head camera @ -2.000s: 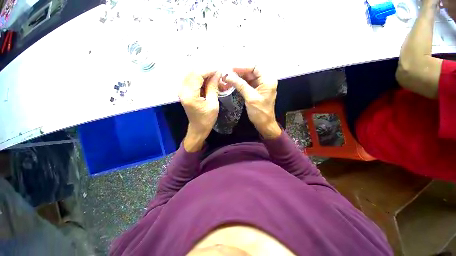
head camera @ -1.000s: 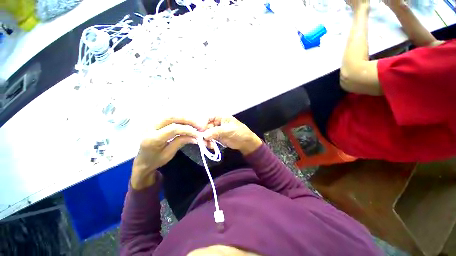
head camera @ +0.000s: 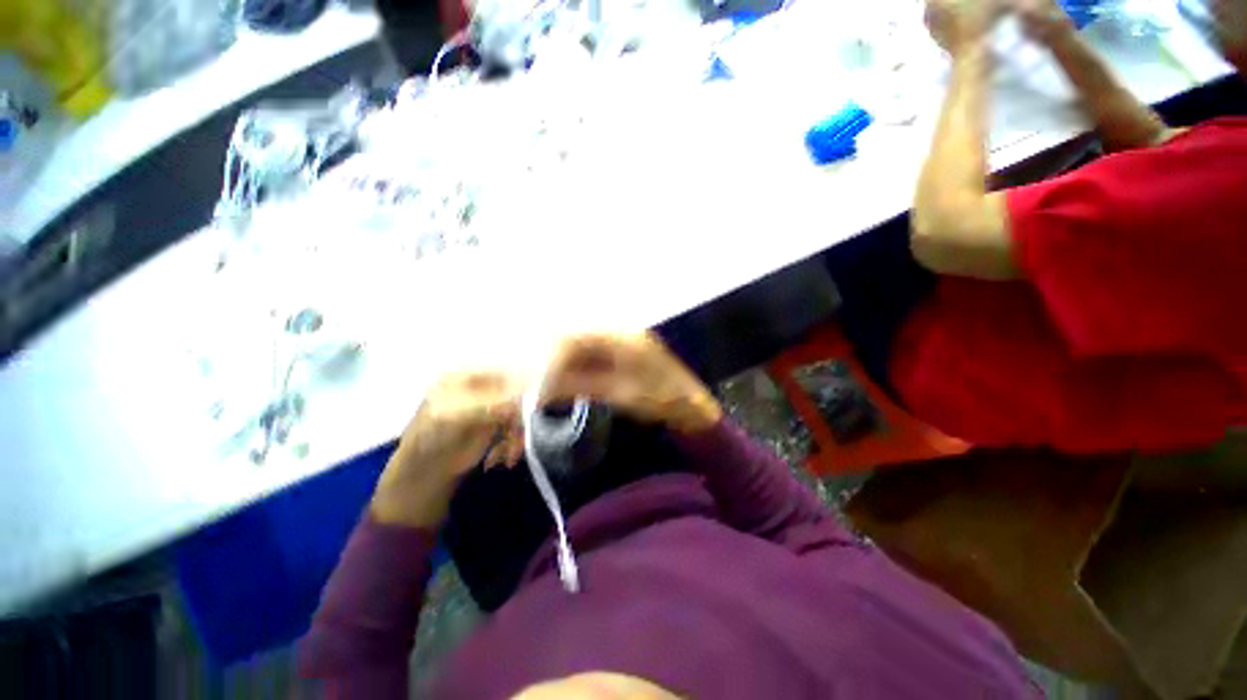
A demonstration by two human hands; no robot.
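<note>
A white USB cable (head camera: 542, 479) is held between my hands at the bench's near edge. One end hangs down over my lap with its plug low, and a small loop shows by my right fingers. My left hand (head camera: 458, 435) is at the cable's left, its fingers blurred; whether it grips the cable is unclear. My right hand (head camera: 626, 383) is closed around the upper part of the cable. A clear plastic bag (head camera: 572, 440) shows below my hands.
Loose cables (head camera: 274, 151) lie along the far side of the white bench (head camera: 178, 506). Small dark pieces (head camera: 280, 427) and a coiled cable (head camera: 304, 323) lie at left. A blue object (head camera: 837, 133) lies at right near a person in red. A blue bin and orange-red stool (head camera: 875, 410) stand below.
The view has swung left since the first frame. Since the second, my hands have moved slightly apart, the left lower, and the hanging cable end has shifted left and up.
</note>
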